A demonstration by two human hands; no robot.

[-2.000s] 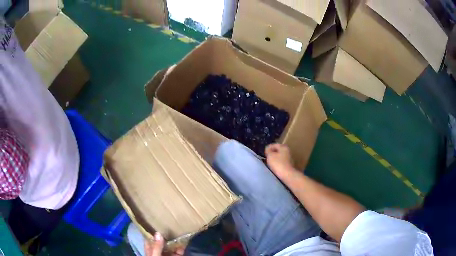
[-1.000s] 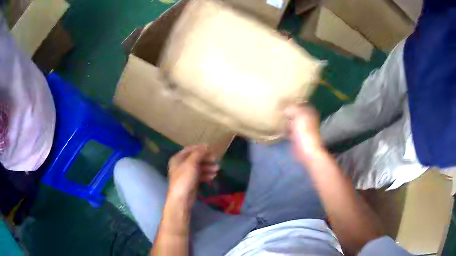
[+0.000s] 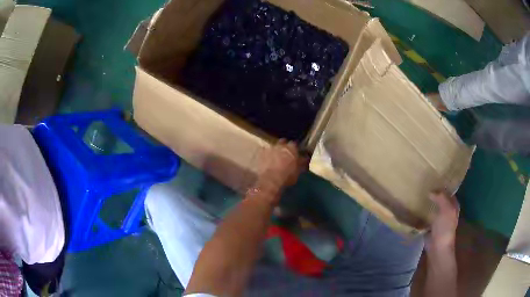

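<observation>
The bulk carton (image 3: 186, 125) stands open in front of me, with many small black parts (image 3: 261, 64) inside. My left hand (image 3: 282, 164) is closed on its near rim by the right corner; the fingertips are partly hidden. My right hand (image 3: 444, 217) grips the lower right edge of the shallow cardboard tray (image 3: 389, 127). The tray is tilted beside the carton's right wall, and no parts show in it.
A blue plastic stool (image 3: 87, 174) stands at left, beside a person in pale clothing (image 3: 29, 191). Another person's hand (image 3: 436, 102) is at the tray's right edge. More cartons (image 3: 23, 58) lie at the left and right edges. Yellow-striped marking crosses the green floor.
The tray has moved from over the carton to its right side, still in my right hand. My left hand has moved forward and right onto the carton's rim. The black parts show again.
</observation>
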